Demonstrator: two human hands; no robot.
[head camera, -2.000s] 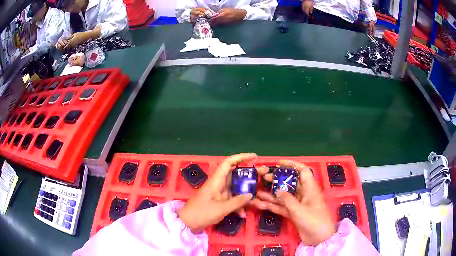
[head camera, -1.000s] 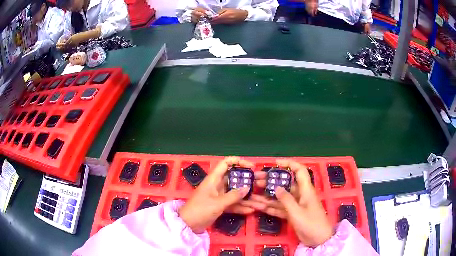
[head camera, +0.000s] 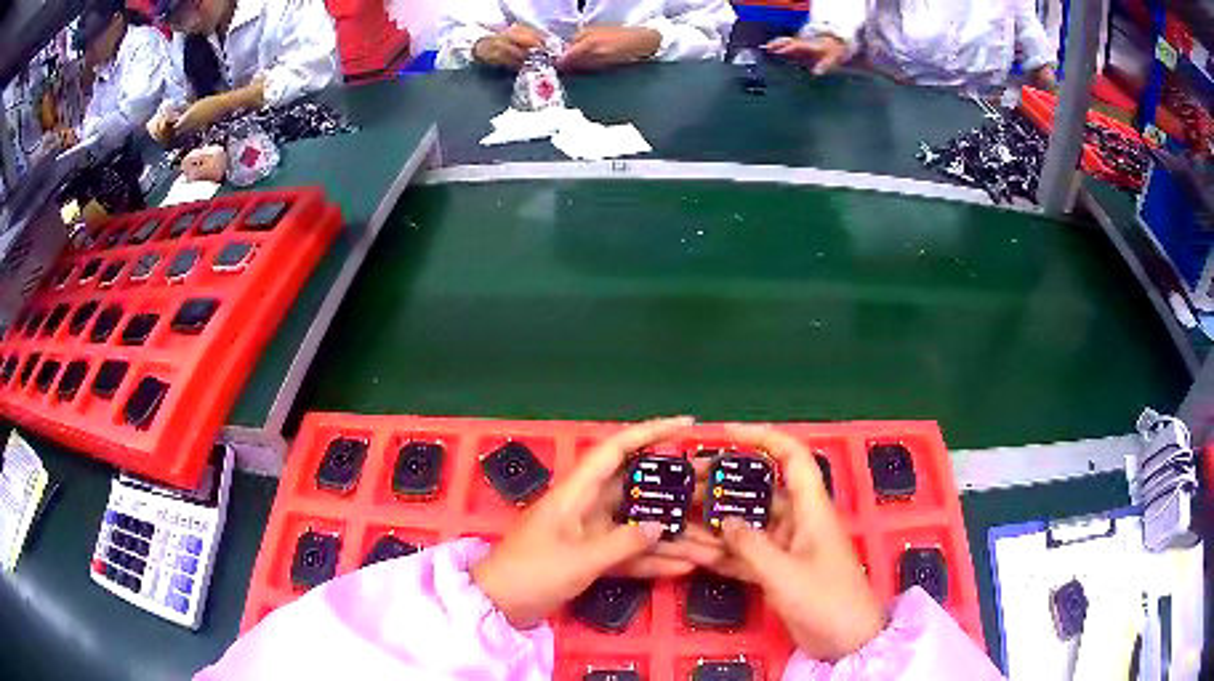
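My left hand (head camera: 566, 532) holds a strapless smartwatch (head camera: 656, 494) upright with its lit screen facing me. My right hand (head camera: 812, 559) holds a second smartwatch (head camera: 739, 490) close beside it. Both screens are black with a list of coloured icons and white text. My thumbs rest on the lower part of the screens. Both hands are above a red foam tray (head camera: 286, 495), whose square pockets hold several dark watches with their round sensor windows up. My hands and pink sleeves hide part of the tray.
A second red tray (head camera: 253, 339) full of watches is tilted at left, above a white calculator (head camera: 163, 539). A clipboard (head camera: 1081, 530) with paper and one watch lies at right, beside a pale cable bundle (head camera: 1168, 466). A green conveyor (head camera: 746, 293) lies ahead. People in white coats sit across it.
Both screens went from a dial or blue face to an icon grid, and now show a menu list. The hands stay nearly in place. A person across the line has moved a hand onto the worktop.
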